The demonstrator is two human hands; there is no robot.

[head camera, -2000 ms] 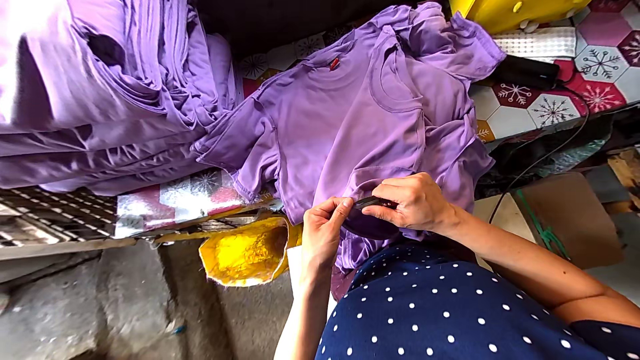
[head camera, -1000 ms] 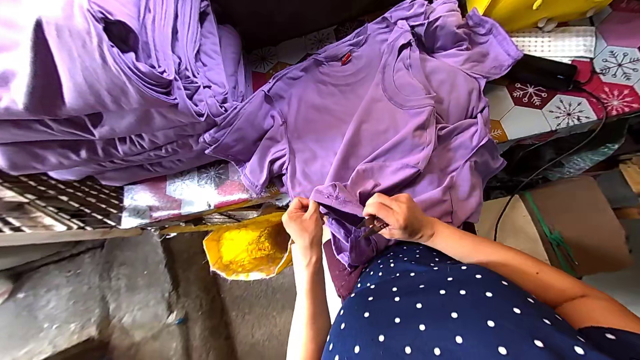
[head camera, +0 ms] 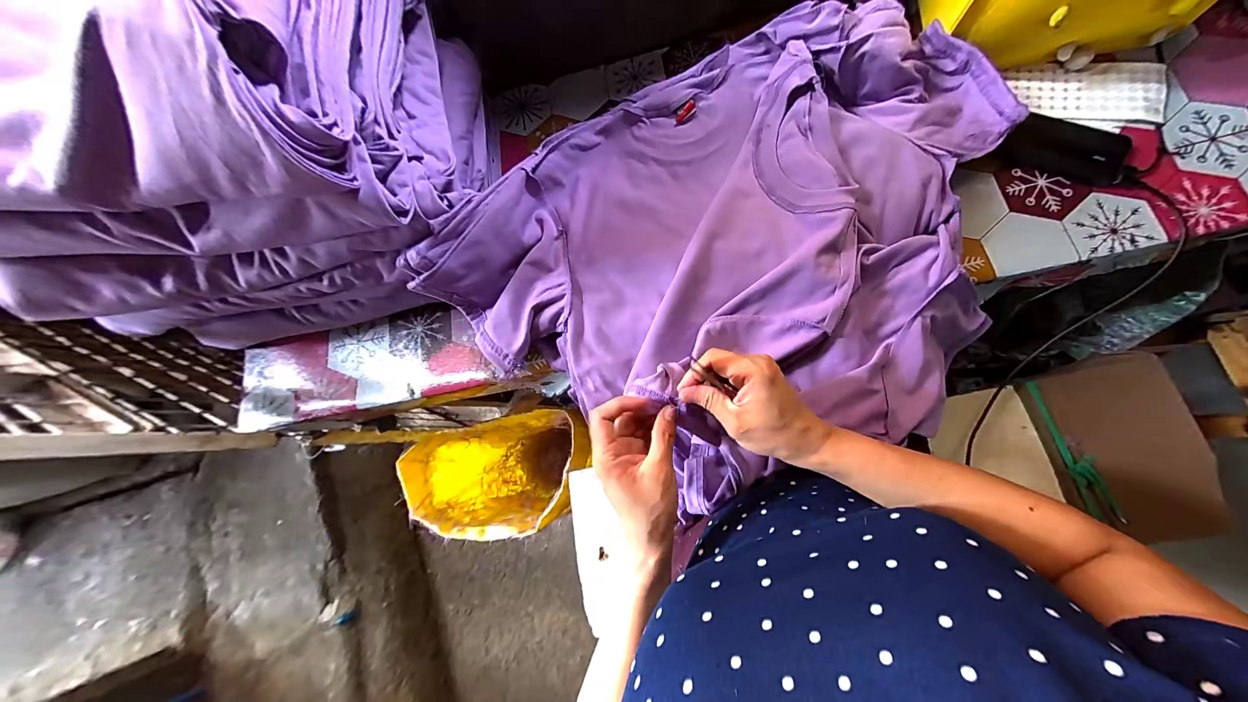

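Observation:
Purple T-shirts (head camera: 643,234) lie spread over the table edge, a red tag at one collar. Their lower hem is bunched near my body. My left hand (head camera: 634,448) pinches this hem between thumb and fingers. Close against it on the right, my right hand (head camera: 746,405) has its fingertips at the same hem and holds a small dark tool (head camera: 715,376), mostly hidden by the fingers, so its kind cannot be told. A tall pile of purple garments (head camera: 244,185) stands at the left.
A yellow sack (head camera: 487,473) hangs open below the table edge, left of my left hand. The tabletop has a snowflake-patterned cover (head camera: 1033,239). On it at the right are a black device (head camera: 1063,148) with a cable and a white cloth (head camera: 1087,93). Cardboard (head camera: 1141,439) with green string lies lower right.
Two seconds ago the hands held a dark, open part of the garment. Now both sets of fingertips are close together on the hem.

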